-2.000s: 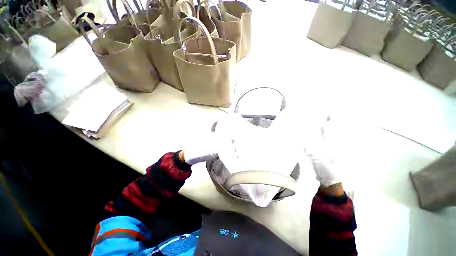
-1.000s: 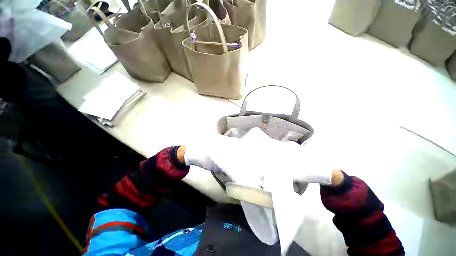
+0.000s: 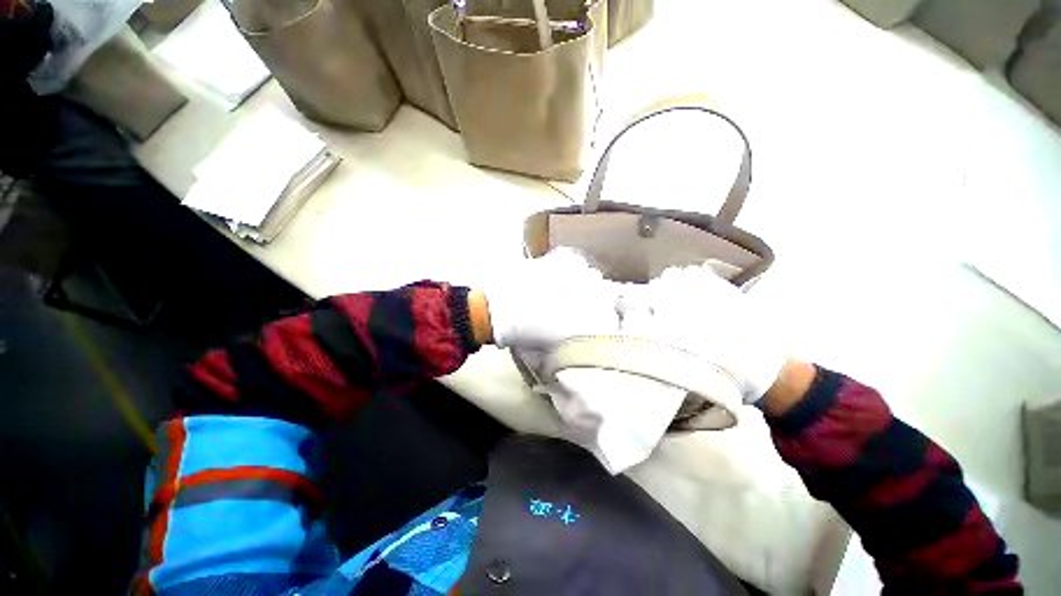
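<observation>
A taupe tote bag [image 3: 652, 227] stands open on the pale table in front of me, its far handle upright and its near handle folded toward me. White tissue paper [image 3: 622, 413] lies in the opening and hangs over the near rim. My left hand [image 3: 553, 305], in a white glove, is at the left of the opening on the tissue. My right hand [image 3: 739, 338], also white-gloved, is at the right side of the opening. Both hands blend into the glaring white paper, and their fingers cannot be made out.
Several taupe totes [image 3: 524, 105] stand at the back left. A stack of white papers [image 3: 262, 175] lies at the table's left edge, with more paper [image 3: 209, 52] behind. Part of another bag [image 3: 1044, 454] shows at the right edge. Other bags stand at the top right.
Both hands have come closer together over the opening. The tissue, earlier spread wide and hanging low, is now bunched into the bag, and its grey-pink lining and a round snap show.
</observation>
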